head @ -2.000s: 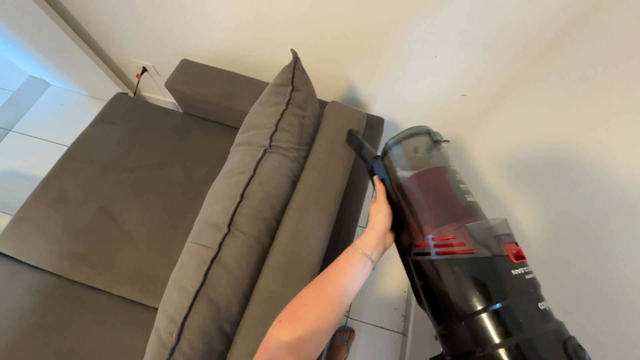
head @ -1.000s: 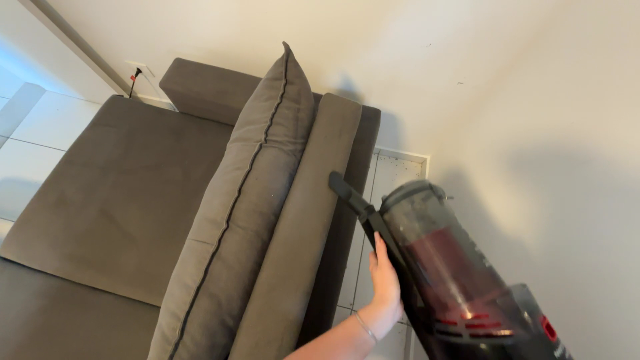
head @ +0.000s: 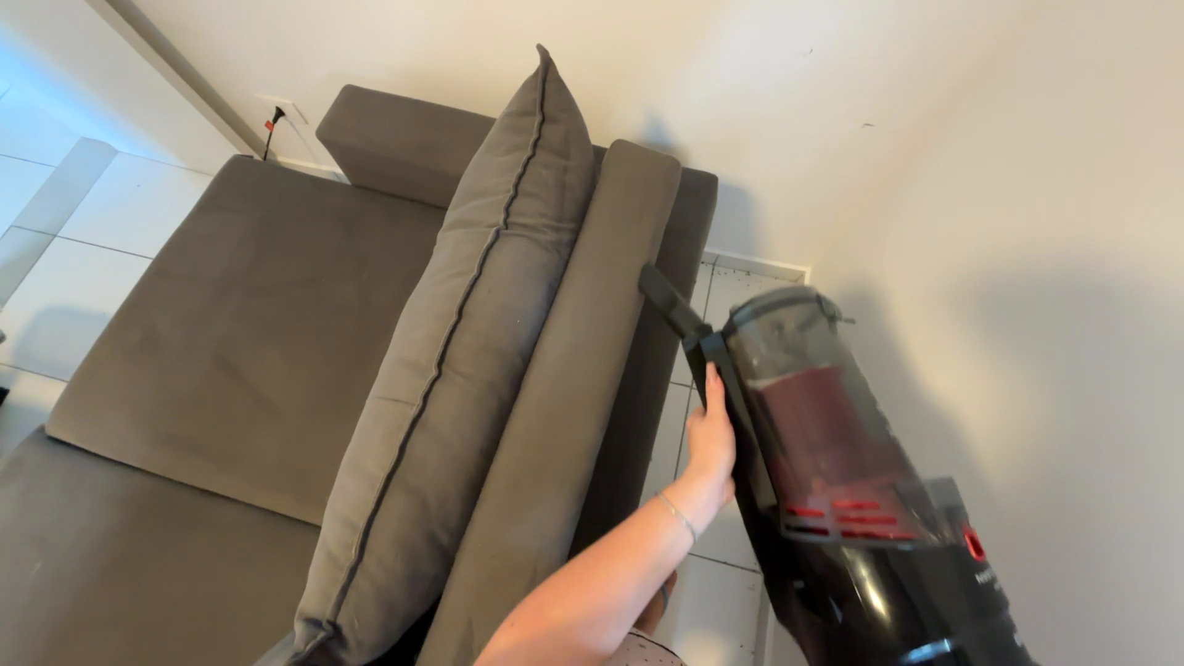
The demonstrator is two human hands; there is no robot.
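My left hand (head: 712, 444), with a thin bracelet on its wrist, grips the black handle of an upright vacuum cleaner (head: 888, 592). A clear dust canister (head: 814, 398) with a dark red inner part forms the cleaner's upper section; red slots show below it. The cleaner leans diagonally, its upper end close to the back of a grey fabric sofa (head: 583, 370). A black handle tip (head: 671, 301) points toward that backrest; whether it touches cannot be told. My right hand is not in view. Along the backrest stands a long grey cushion (head: 462, 324) with dark piping.
Pale walls (head: 1017, 185) meet in a corner right of the sofa. White floor tiles (head: 726, 518) run between sofa and wall, with small dark specks near the baseboard (head: 758, 266). A black plug (head: 277, 115) sits in a wall outlet behind the sofa's armrest (head: 407, 139).
Relative to the sofa, the vacuum cleaner and my left hand on it are lower in view than two seconds ago. Between the last two frames they have risen slightly.
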